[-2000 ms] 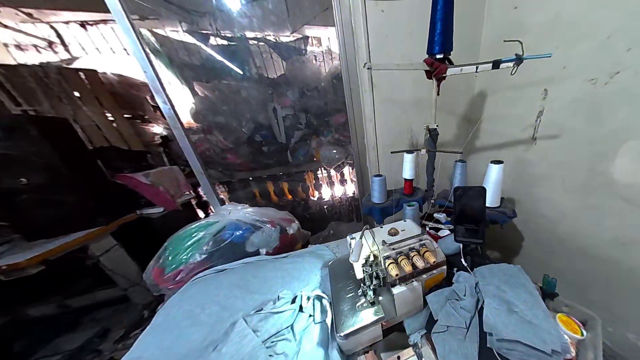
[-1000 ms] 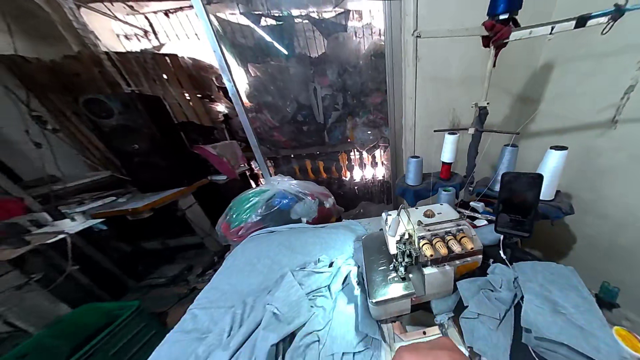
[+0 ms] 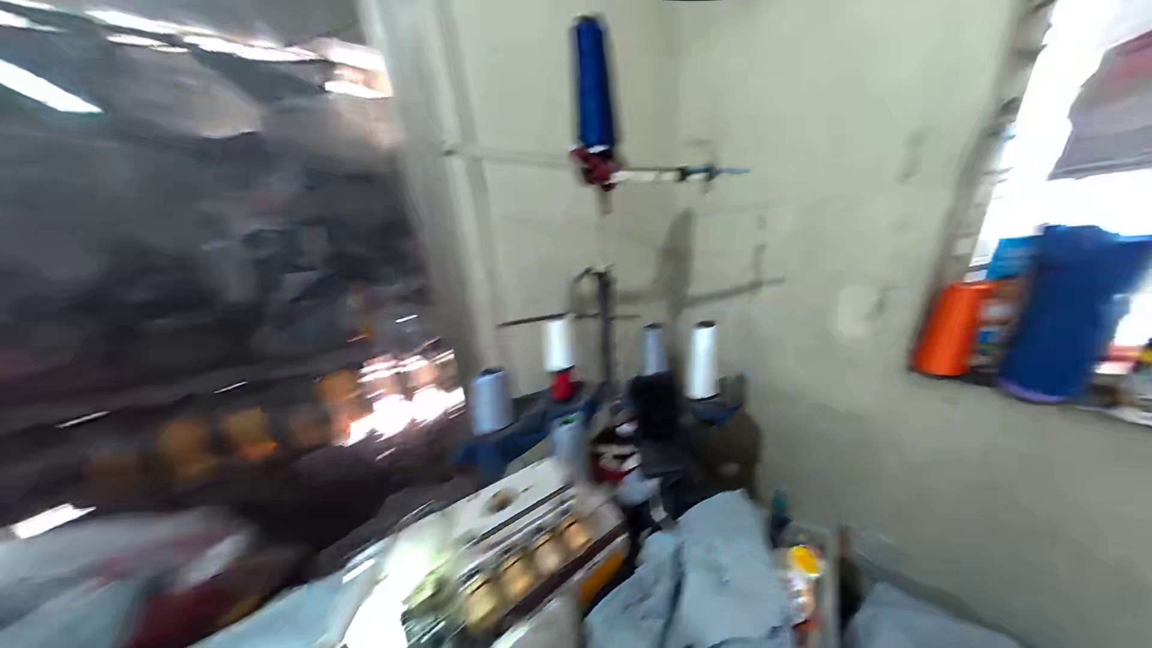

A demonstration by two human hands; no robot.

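Neither my left hand nor my right hand shows in the head view. A serger sewing machine stands at the bottom centre, blurred, with a row of several tension dials on its front. Light blue fabric pieces lie to its right, and more light blue fabric is at its left. Behind the machine stand thread cones, among them a grey-blue one, a white one over red and a tall white one. A blue thread cone sits high on the thread stand.
A wall corner rises behind the machine. On the window ledge at the right are an orange cone and a large blue cone. A container with a yellow-topped item stands right of the fabric. A blurred plastic bag is at the lower left.
The view has swung right, bringing the window ledge into sight. The hand seen at the bottom edge by the machine one second ago is out of view.
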